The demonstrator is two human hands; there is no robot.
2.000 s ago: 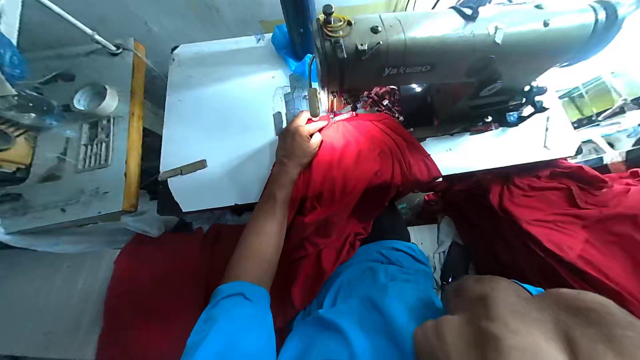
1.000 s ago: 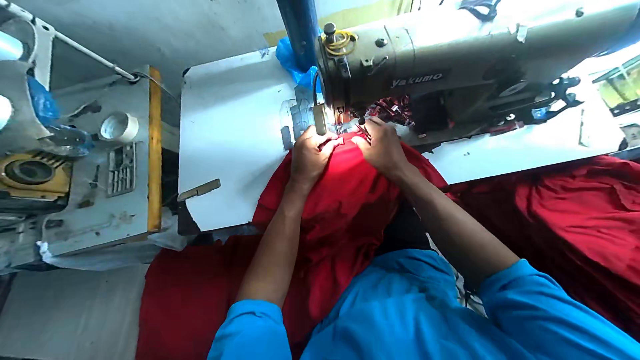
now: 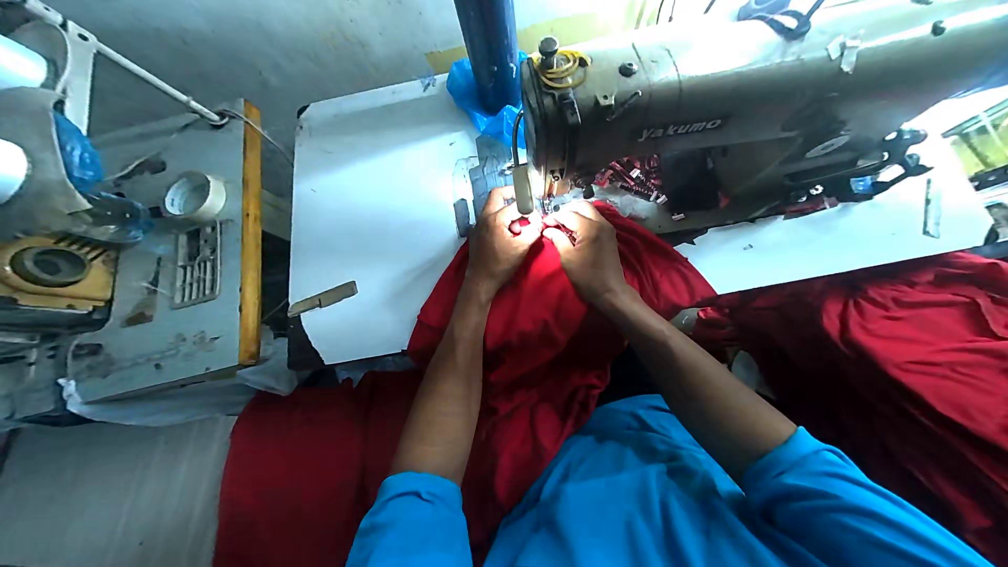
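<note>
A Yakumo industrial sewing machine [image 3: 693,118] stands on a white table [image 3: 370,197]. Red fabric [image 3: 535,315] lies under its needle area and hangs over the table edge toward my lap. My left hand [image 3: 504,240] pinches the fabric's edge just in front of the presser foot. Close beside it, my right hand [image 3: 587,244] grips the same edge with bent fingers. The fingertips nearly meet, and the needle is hard to make out behind them. Small dark red patterned pieces [image 3: 634,177] lie under the machine arm.
More red fabric [image 3: 906,354] is heaped at the right. A wooden strip [image 3: 324,299] lies at the table's left corner. A blue post [image 3: 488,55] and blue plastic bag [image 3: 504,122] are behind. On the left side table [image 3: 189,339] are a tape roll [image 3: 194,195] and a yellow machine part [image 3: 55,272].
Two seconds ago my right hand was down by my lap; it has come up to the fabric beside my left hand. Since one second ago both hands have drawn closer together.
</note>
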